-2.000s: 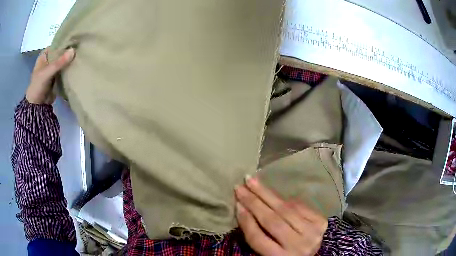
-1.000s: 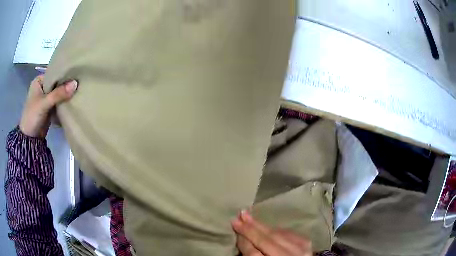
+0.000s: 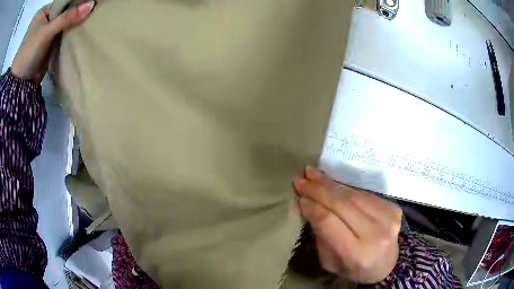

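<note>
A large khaki cloth panel (image 3: 203, 124) hangs between my hands and fills the middle of the view. My left hand (image 3: 59, 25) pinches its upper left edge, with the thumb on top, partly cut off by the frame's top. My right hand (image 3: 349, 226) pinches the panel's right edge near the front of the white table (image 3: 406, 124). The raw, frayed edge runs down below my right hand. The panel hides most of my lap.
A slim black tool (image 3: 496, 79) lies on the machine bed at the upper right. Small metal machine parts (image 3: 388, 8) show at the top. A white tray (image 3: 484, 254) with red items is at lower right. White cloth (image 3: 93, 262) lies at lower left.
My left hand has risen towards the top edge, and my right hand has moved up and right to the table's front edge, lifting and spreading the panel. More of the machine bed shows.
</note>
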